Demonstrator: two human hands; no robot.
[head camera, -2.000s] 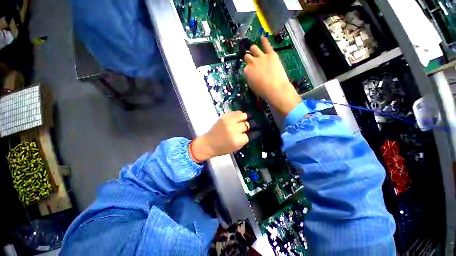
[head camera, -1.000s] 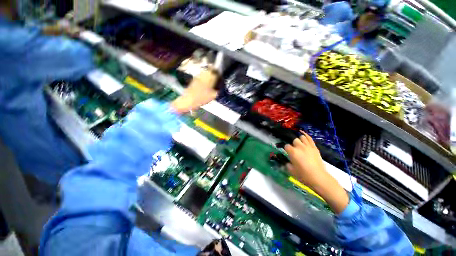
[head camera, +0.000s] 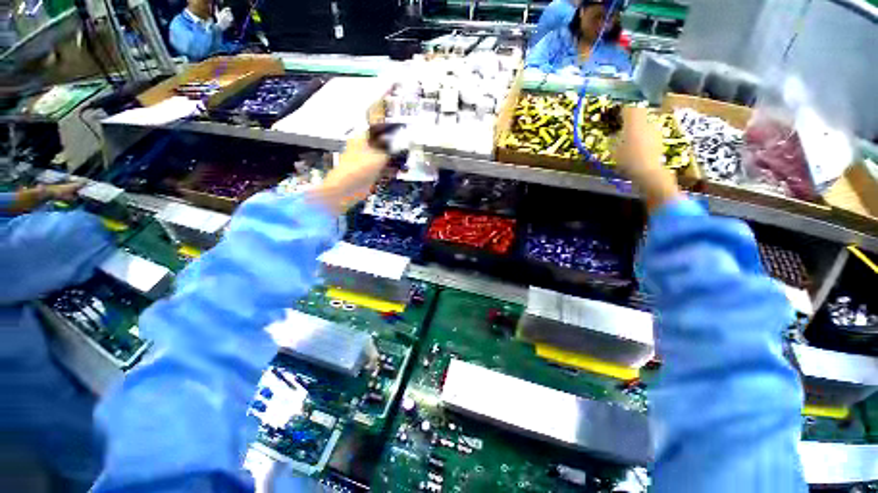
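My left hand reaches up to the upper shelf, at the front edge of the heap of white block components. Its fingers have black coverings, and a white piece shows at the fingertips; whether it is gripped is unclear. My right hand is over the tray of yellow-and-black components, its black-covered fingertips at the heap. What they hold is hidden. Below lies a green circuit board with a long heatsink and a finned heatsink with a yellow strip.
Bins of red components and blue-purple components stand on the lower shelf. A blue cord hangs before the yellow heap. Another worker's sleeve is at the left. A person sits beyond the shelf. A clear bag lies upper right.
The view has swung up from the boards to the shelves. Both hands have moved from over the boards and lower bins to the upper-shelf heaps.
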